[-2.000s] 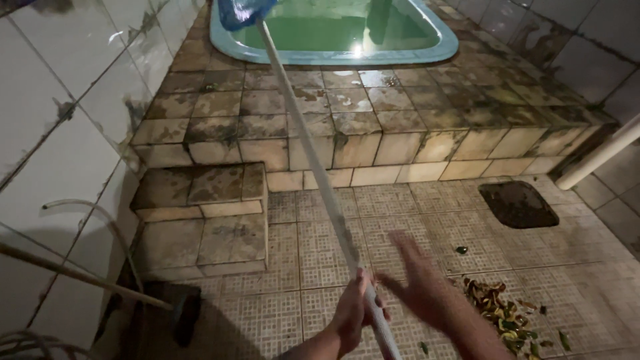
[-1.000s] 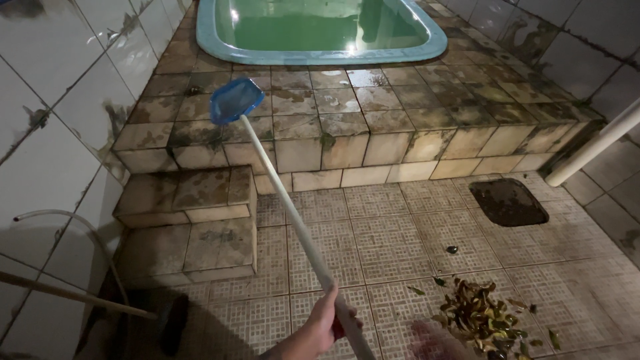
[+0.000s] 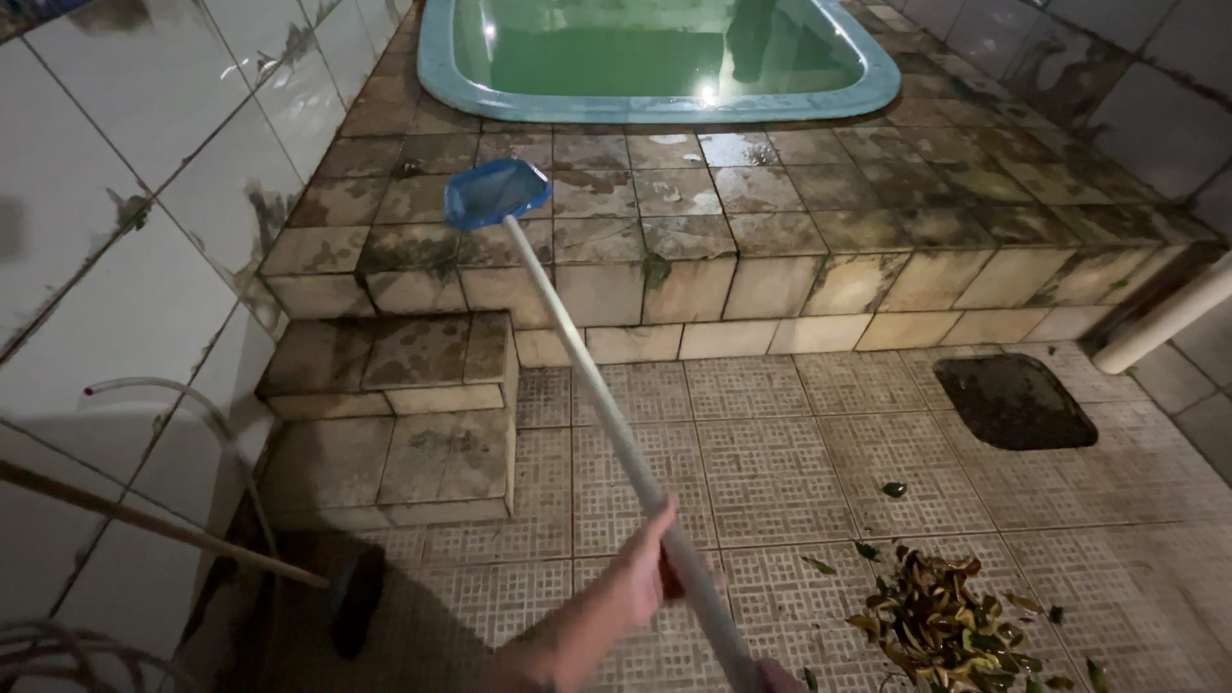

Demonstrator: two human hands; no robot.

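A pool leaf skimmer's white pole [image 3: 616, 433] runs from the bottom of the view up to its blue net head [image 3: 497, 192], which is over the tiled deck in front of the pool. Around the middle of the pole is my left hand [image 3: 647, 573], its fingers closed. Of my right hand [image 3: 778, 677] only a small part shows at the bottom edge, at the lower end of the pole. A pile of wet leaves [image 3: 948, 616] lies on the floor to the right of my hands.
Green water fills the blue-rimmed pool [image 3: 654, 108] beyond the raised deck. Two tiled steps [image 3: 385, 414] stand left. A broom [image 3: 356, 602], a clear hose [image 3: 217, 423] and a coiled hose [image 3: 67, 654] are by the left wall. A dark floor patch [image 3: 1015, 399] and white pipe [image 3: 1169, 313] are right.
The skimmer head has come down from above the pool to the deck. My right hand, off the pole and spread two seconds ago, is now at its lower end.
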